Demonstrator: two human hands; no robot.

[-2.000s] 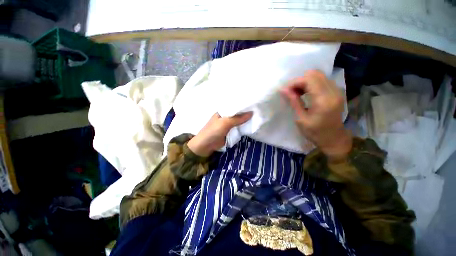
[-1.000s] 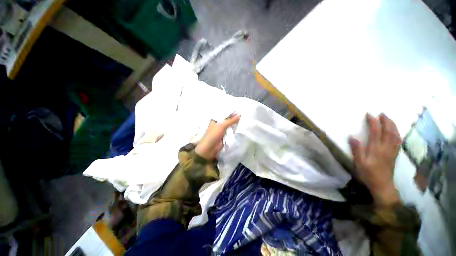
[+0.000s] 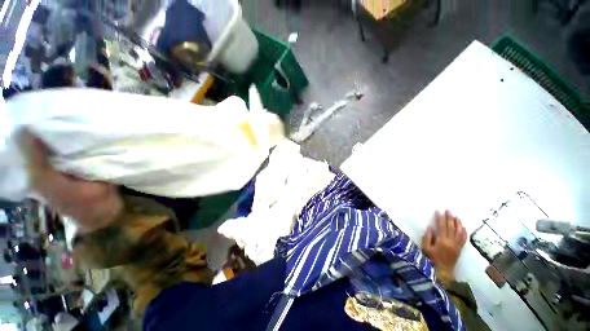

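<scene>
My left hand is at the far left, blurred, on the end of a long white fabric garment piece that stretches out to the left, off my lap. My fingers are hidden at the cloth, and it looks gripped. My right hand rests on the white table near its edge, fingers slightly apart, holding nothing. More cream cloth lies bunched beside my lap, next to the blue-and-white striped apron.
A sewing machine's needle plate area is right of my right hand, with metal parts at the right edge. A green crate and a white bin stand on the floor ahead. Another green crate is behind the table.
My left hand has swung far left with the white piece, off my lap. My right hand has let go of the cloth and lies on the table. The view has turned left.
</scene>
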